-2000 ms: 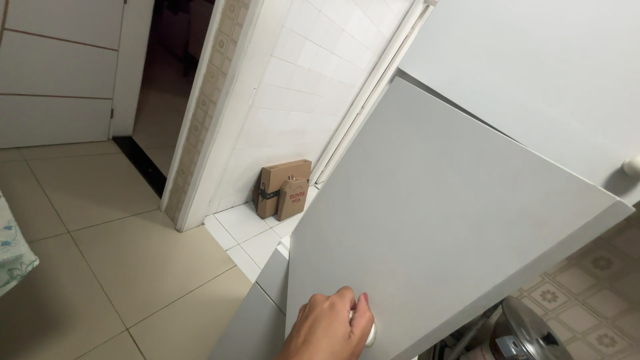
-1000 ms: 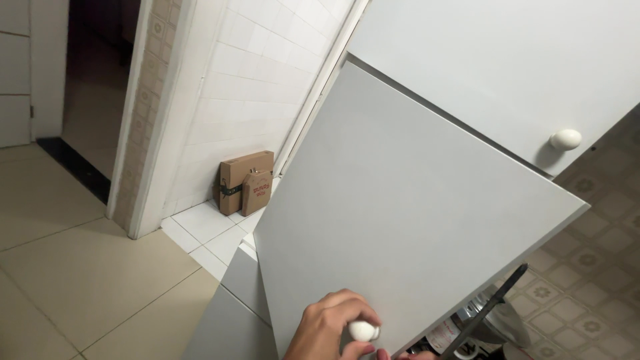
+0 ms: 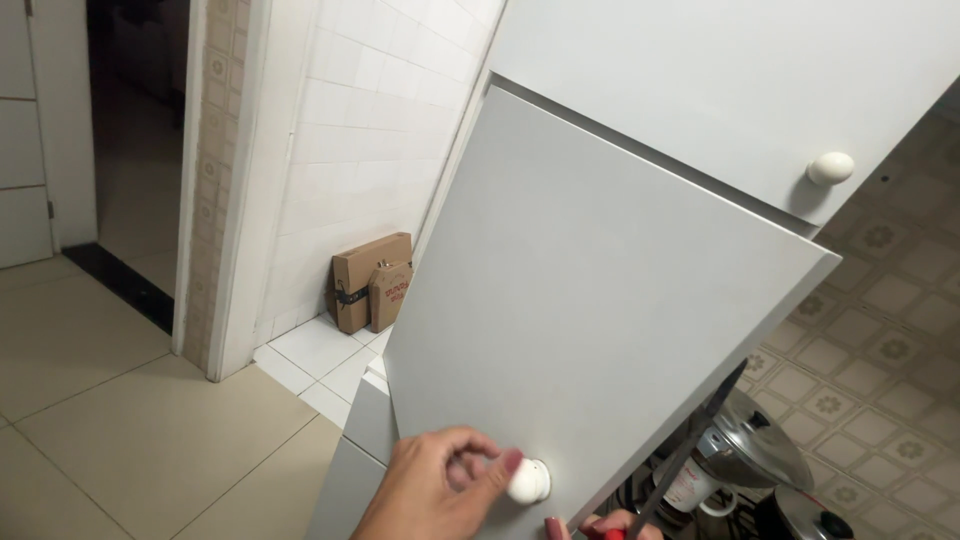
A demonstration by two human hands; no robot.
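Observation:
At the lower middle my left hand (image 3: 442,480) is at the round white knob (image 3: 529,481) of a light grey cabinet door (image 3: 592,277). Its thumb overlaps the knob's left side and its fingers are curled and blurred; whether they grip it is unclear. My right hand (image 3: 619,523), mostly cut off by the bottom edge, is closed around a long, thin, dark tool (image 3: 686,446) with a red part at the grip. This tool slants up past the door's right edge. The door stands slightly away from the cabinet.
An upper door (image 3: 697,82) has its own white knob (image 3: 831,169). At lower right are a lidded metal pot (image 3: 757,435), a white mug (image 3: 686,484) and another pot (image 3: 802,517) on a stove. Cardboard boxes (image 3: 367,262) lean on the tiled wall beside a doorway at left.
My right hand and the dark tool, not seen two seconds ago, have come into view at the bottom. The left hand's fingers have shifted on or beside the knob. The view has turned somewhat.

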